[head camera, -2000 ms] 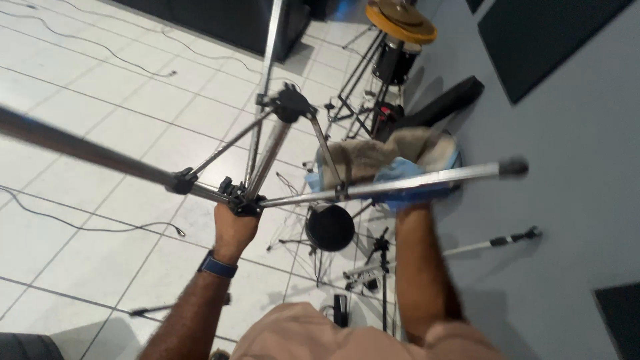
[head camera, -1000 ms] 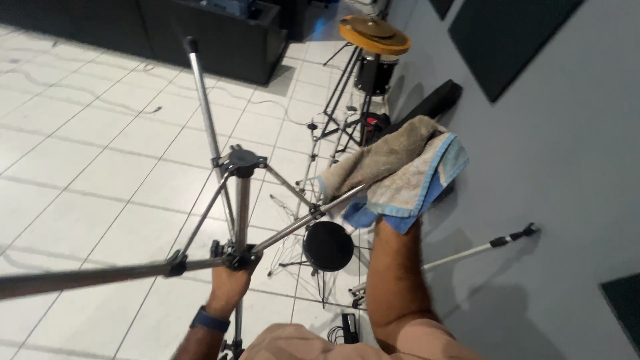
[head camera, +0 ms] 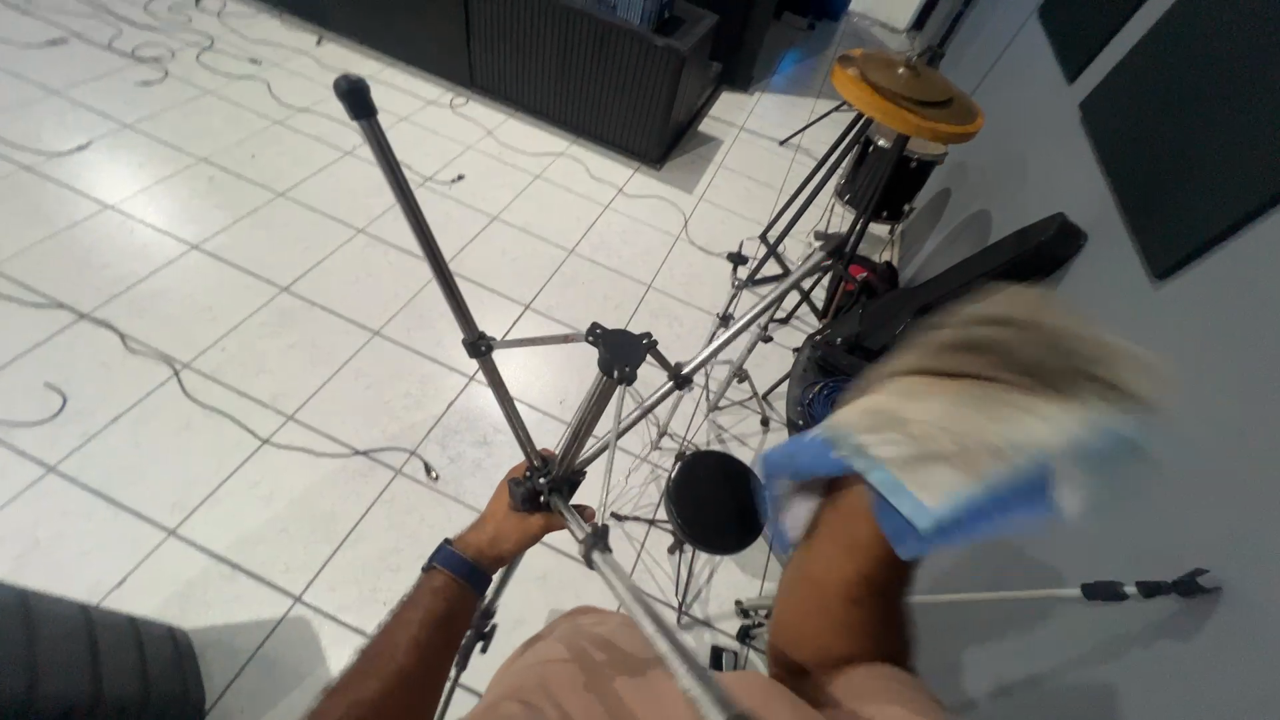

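My left hand point(head camera: 515, 525) grips a metal tripod stand point(head camera: 610, 420) at its black hub, where the legs join. The stand is upside down, its legs spread; one ends in a black rubber foot at the upper left, another runs to the upper right, and a third comes down past my chest. My right hand is hidden under a beige and blue cloth point(head camera: 960, 440), blurred by motion, to the right of the stand. The cloth is draped over the hand, apart from the stand.
Beyond are a black round stool seat point(head camera: 714, 502), a cymbal point(head camera: 905, 78) over a yellow-rimmed round piece, a black drum point(head camera: 888, 180) and a long black case point(head camera: 980, 265) along the grey wall. A white pole point(head camera: 1000, 596) leans at right. Cables point(head camera: 200, 400) lie on the tiles.
The stand has turned in my left hand, so its legs point in other directions. The cloth touched or overlapped a leg earlier and is now off to its right, with my right hand.
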